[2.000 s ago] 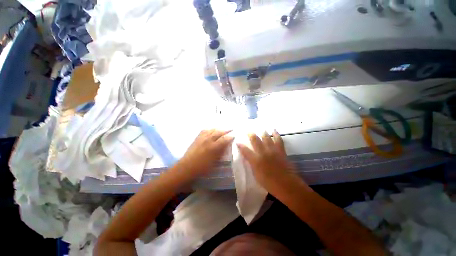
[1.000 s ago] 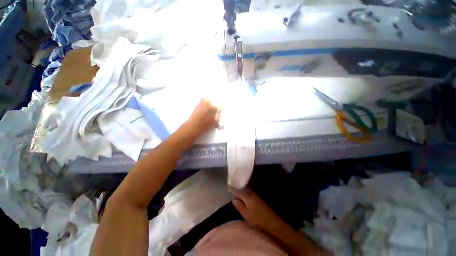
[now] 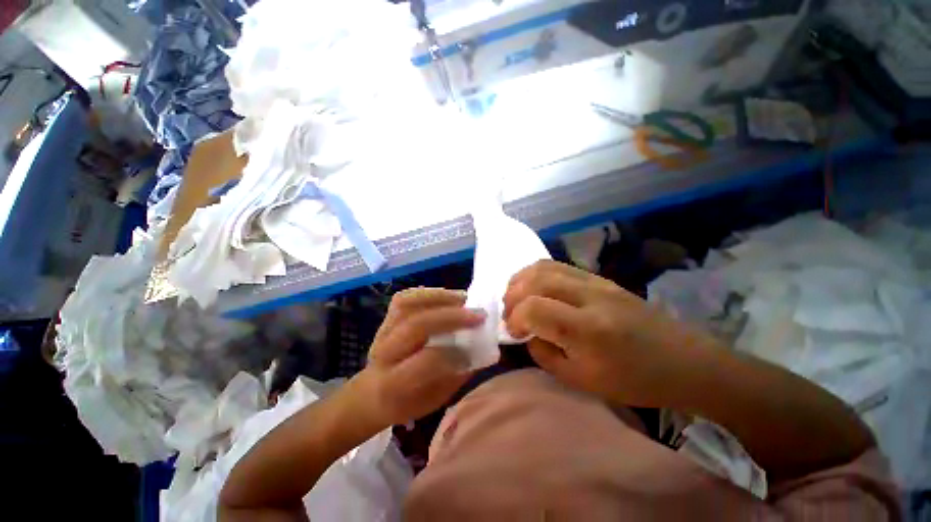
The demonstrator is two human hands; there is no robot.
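A white folded cloth strip point(image 3: 502, 250) runs from the table's front edge toward my chest. My left hand point(image 3: 424, 352) grips its near end from the left, with a small flap of white cloth under the fingers. My right hand point(image 3: 572, 326) pinches the same end from the right. Both hands are close together, off the table's front edge and in front of the torso. The far end of the strip fades into the glare below the sewing machine head point(image 3: 551, 51); the needle area cannot be made out.
Fanned white strips point(image 3: 240, 229) and a light blue strip point(image 3: 352, 229) lie left on the table, by brown cardboard point(image 3: 209, 173). Orange-and-green scissors point(image 3: 674, 140) lie right of the needle area. White cloth heaps point(image 3: 117, 347) are below left and also below right point(image 3: 817, 306).
My left hand has come off the table down to the strip's near end. My right hand has risen and now pinches it too. The view has shifted, showing more of the torso.
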